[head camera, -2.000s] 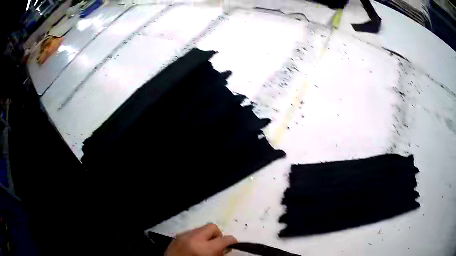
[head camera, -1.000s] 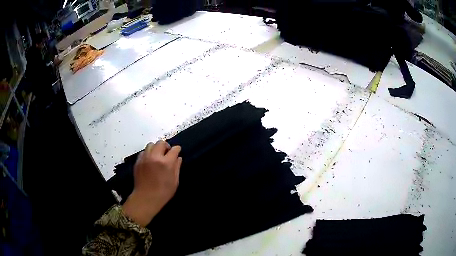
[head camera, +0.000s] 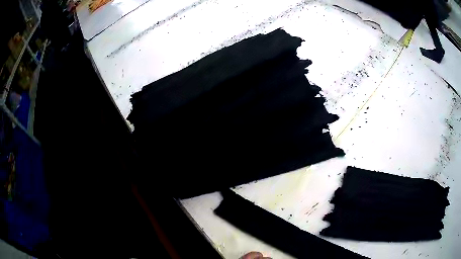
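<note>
A large stack of black fabric bands (head camera: 227, 111) lies at centre left, its toothed end to the right. A smaller black stack (head camera: 389, 207) lies at lower right. A single black band (head camera: 273, 225) slants from under or beside the large stack's lower edge to the bottom edge of the picture. A small bit of a hand, apparently my left hand (head camera: 255, 255), shows at the bottom edge below this band. The rest is cut off, so its grip is hidden. My right hand is out of the picture.
The white tabletop (head camera: 394, 111) has dark lint specks and a yellowish line. Its near left edge runs diagonally beside a dark gap. A black fabric heap (head camera: 399, 10) and a hanging black strip (head camera: 433, 50) are at the upper right. An orange item (head camera: 98, 5) is at the upper left.
My left hand has left the large stack and is now mostly below the picture. A single black band now lies between the two stacks. The view has shifted.
</note>
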